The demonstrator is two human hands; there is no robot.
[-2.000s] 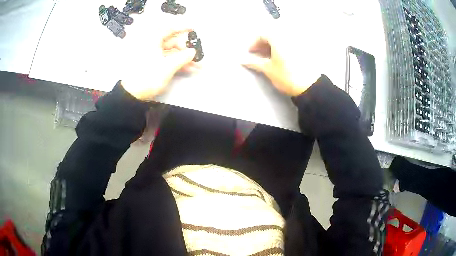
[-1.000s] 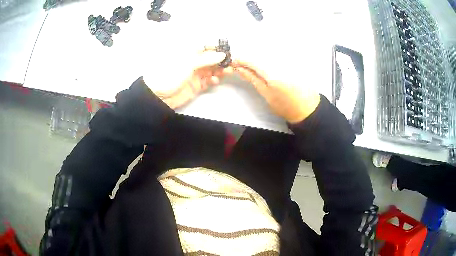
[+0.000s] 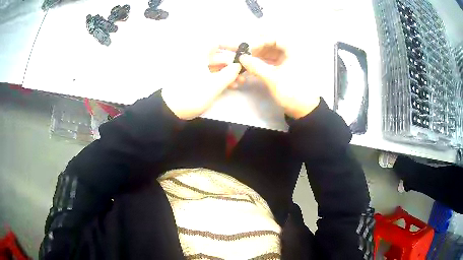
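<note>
A small black plastic housing (image 3: 243, 50) is held upright between my two hands, above the glossy white table. My left hand (image 3: 203, 84) pinches it from the left with thumb and fingertips. My right hand (image 3: 276, 76) grips it from the right, thumb against it. Both hands are bare and washed out by glare, and the fingers cover the housing's lower part. Any tiny insert is too small or bright to tell. Several loose black housings (image 3: 101, 29) lie at the upper left of the table, and one more (image 3: 254, 7) lies at the top edge.
A black smartphone (image 3: 351, 86) with a bright reflection lies right of my hands. Stacked clear blister trays (image 3: 419, 76) with dark parts stand at the far right. The white table's front edge (image 3: 243, 124) runs before my body. A red stool (image 3: 403, 234) and another person's dark sleeve or leg (image 3: 431, 177) show lower right.
My left hand has moved right with the housing, and my right hand has come in to meet it. Both hands now grip the housing. The view has shifted slightly.
</note>
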